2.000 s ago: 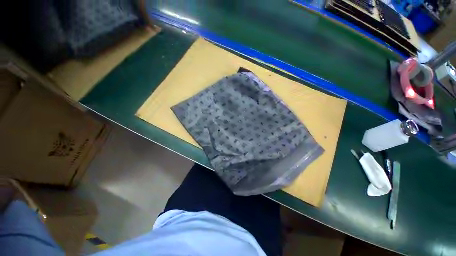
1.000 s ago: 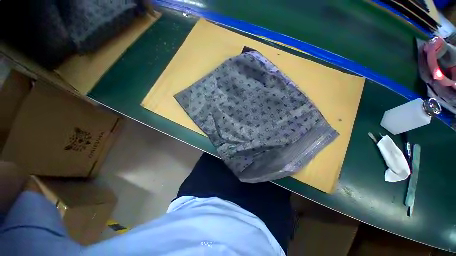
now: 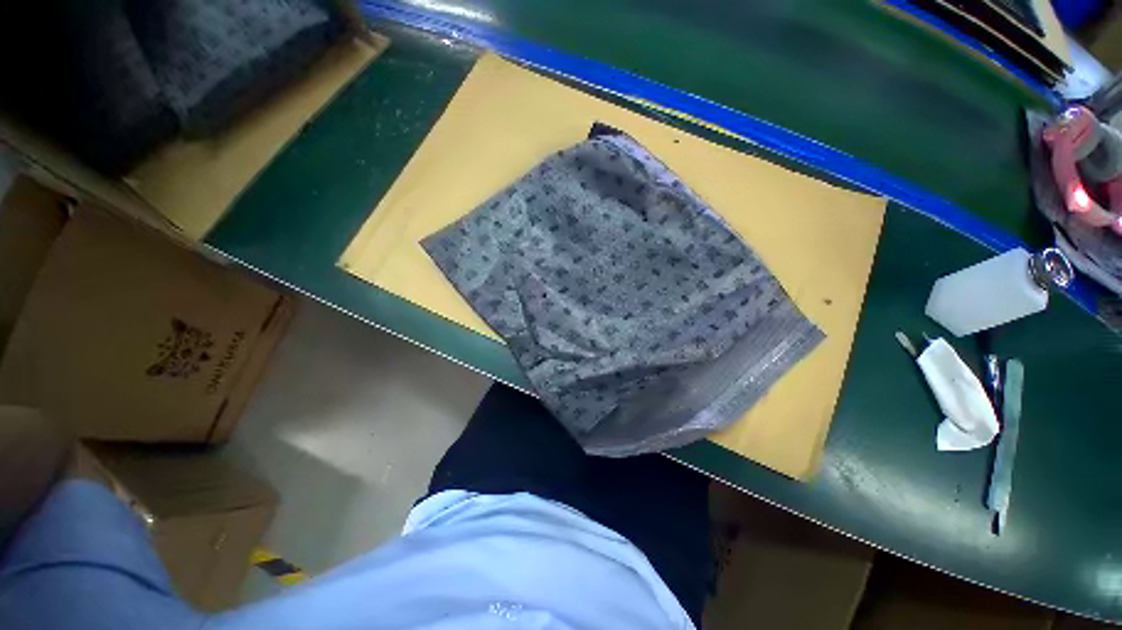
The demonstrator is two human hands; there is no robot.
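Observation:
A dark grey, dotted protective bag lies on the tan work board. Its open flap edge points to the lower right and hangs slightly over the bench's front edge. I cannot see what is inside. My left arm in a blue sleeve reaches to the left edge. The dark, blurred shape beyond the cuff looks like my left hand; it is cut off, and its fingers and any grip cannot be made out. My right hand is out of the picture. Neither hand touches the bag.
A large carton with dark bagged items is at upper left; printed floor cartons stand below. At right are a white bottle, white cloth, thin dark stick and flat strip. Pink lit headphones lie on the belt.
Since the first frame the view has shifted, so the bottle and tools sit further right and the headphones are partly cut off. The bag lies unchanged on the board.

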